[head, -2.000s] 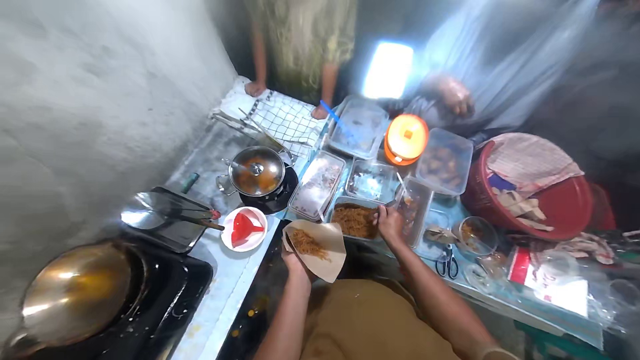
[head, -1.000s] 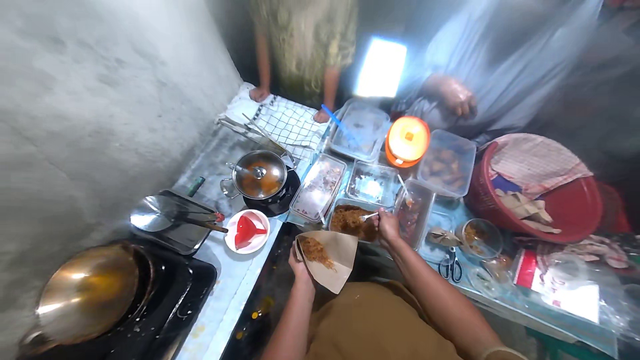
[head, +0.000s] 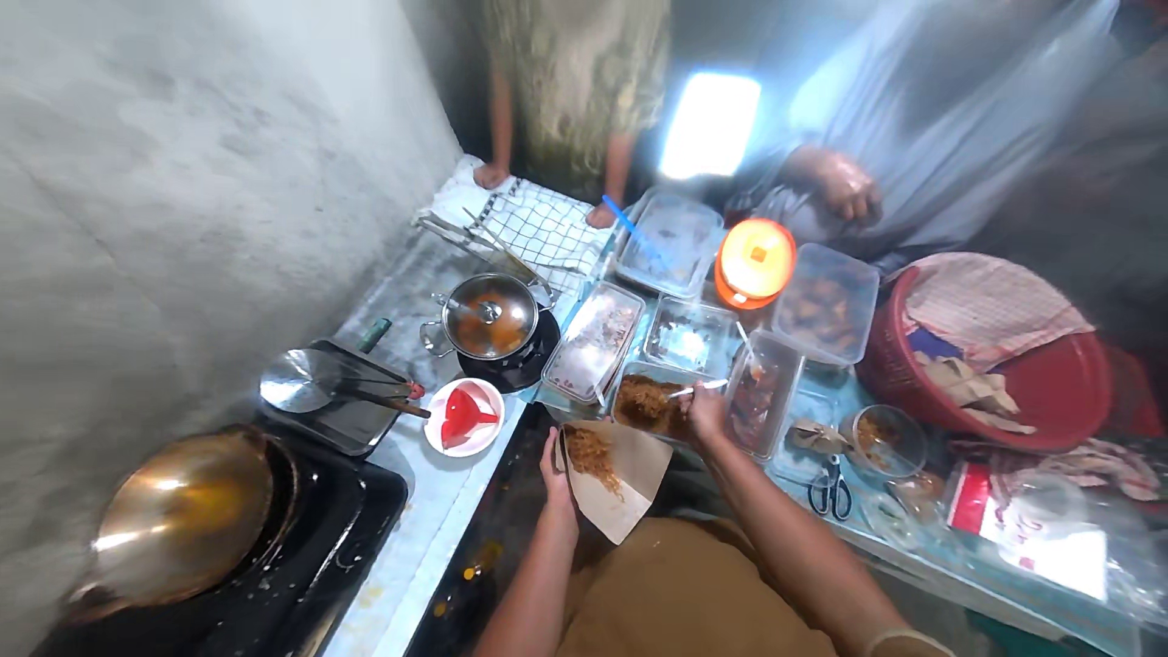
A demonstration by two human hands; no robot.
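My left hand [head: 555,465] holds a sheet of brown food paper [head: 630,488] by its left edge; fried noodles or a similar shredded brown food [head: 593,456] lies on it. My right hand [head: 704,411] grips a white spoon [head: 689,391], its tip over a clear plastic container [head: 677,372] of the same brown food. The paper is just in front of that container. Right of my right hand stands a container of reddish food [head: 757,397], and behind it a clear container [head: 691,338] whose contents are hard to tell.
A lidded glass pot [head: 490,317] sits on a burner. A bowl with a red funnel [head: 464,418], a skimmer [head: 301,380] and a wok [head: 187,520] are at left. Scissors [head: 829,493] and a red basin [head: 1049,383] lie right. Two people stand across, one person's hand [head: 844,187] raised.
My right hand has moved from the container's right end to hold the spoon over the brown food. The paper stays in my left hand, its angle slightly changed.
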